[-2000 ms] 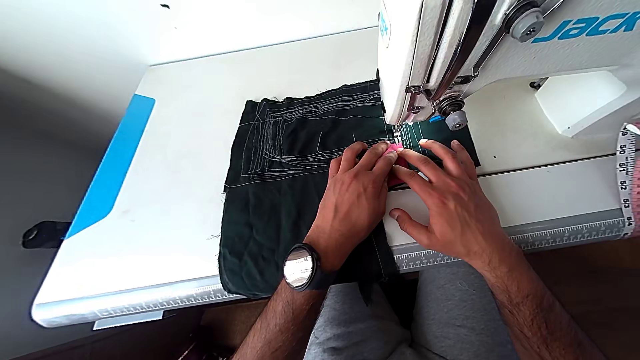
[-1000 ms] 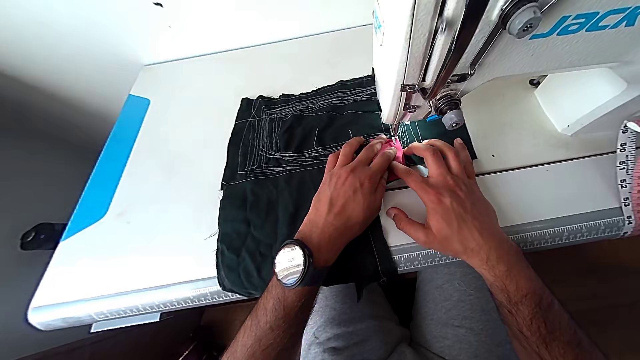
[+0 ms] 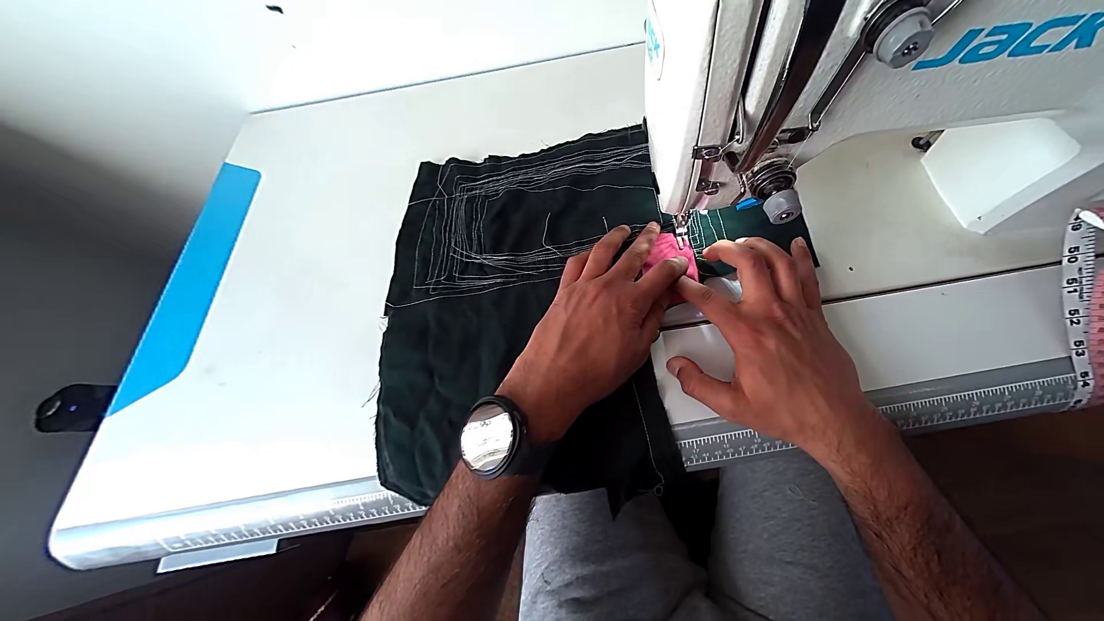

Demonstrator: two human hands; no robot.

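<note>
Dark green fabric (image 3: pixel 517 216) with many rows of pale stitching lies under the presser foot (image 3: pixel 681 231) of a Jack sewing machine (image 3: pixel 862 95). A small pink fabric piece (image 3: pixel 666 257) rests on it just in front of the foot. My left hand (image 3: pixel 599 323), with a watch at the wrist, lies on the dark fabric, its fingertips pressing the pink piece. My right hand (image 3: pixel 768 345) has its index fingertip at the pink piece's lower right edge, the other fingers curled near the green fabric right of the foot and the thumb apart. The pink piece is partly hidden by my fingers.
A measuring tape (image 3: pixel 1080 302) hangs over the table at the far right. A ruler strip (image 3: pixel 742 444) runs along the table's front edge. A blue panel (image 3: pixel 194 285) marks the left edge, with a black object (image 3: pixel 73 408) beyond it. The machine head stands close above my fingertips.
More of the pink piece shows between my fingers than two seconds ago. Both hands have stayed close to the presser foot, with only small finger shifts.
</note>
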